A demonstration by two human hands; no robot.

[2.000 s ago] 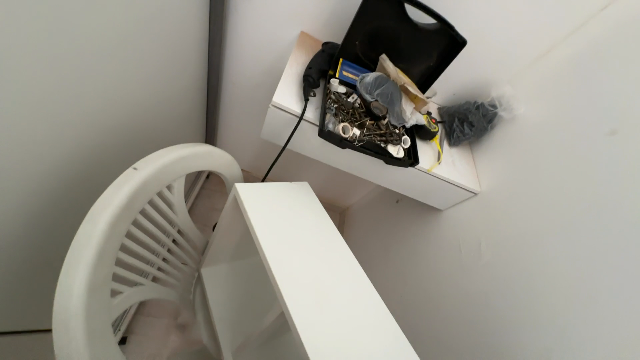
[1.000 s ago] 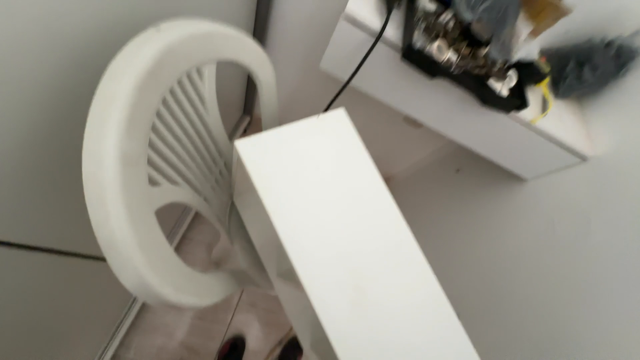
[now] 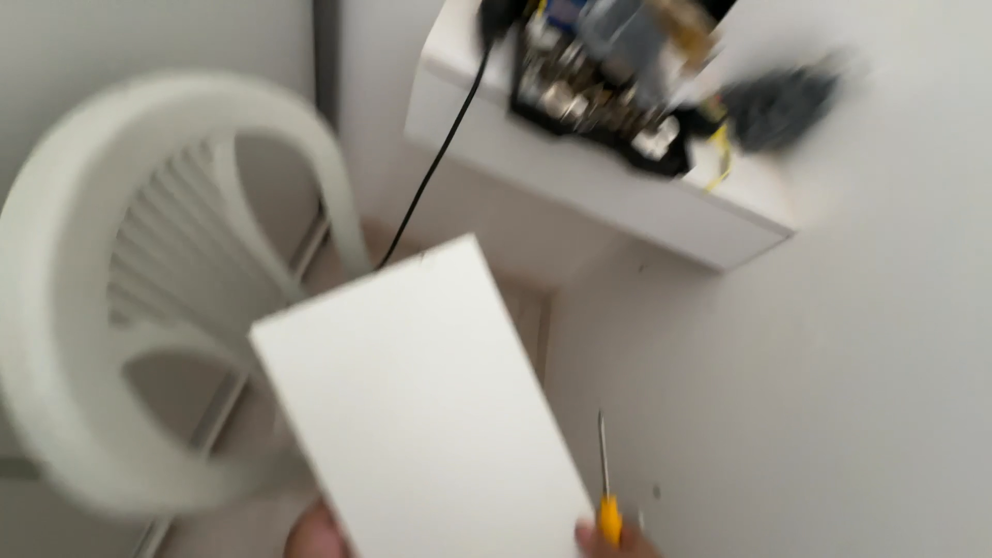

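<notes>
A white rectangular board or box piece (image 3: pixel 434 395) reaches up from the bottom middle of the head view. At its lower left edge is my left hand (image 3: pixel 316 535), only partly in view, its fingers against the edge. My right hand (image 3: pixel 620 540), at the bottom right by the board's other edge, holds a screwdriver (image 3: pixel 610 515) with a yellow handle, its metal shaft pointing up. Both palms are cut off by the frame's lower border.
A white plastic chair (image 3: pixel 54 310) stands at the left. On a white wall shelf (image 3: pixel 589 186) lie an open black case (image 3: pixel 535 116) of mixed hardware, a dark plastic bag (image 3: pixel 783 105) and a black tool with a cord (image 3: pixel 442 155). A wall (image 3: pixel 852 372) rises at the right.
My two hands and the yellow screwdriver have come into view at the bottom; neither earlier frame shows them. The view has shifted.
</notes>
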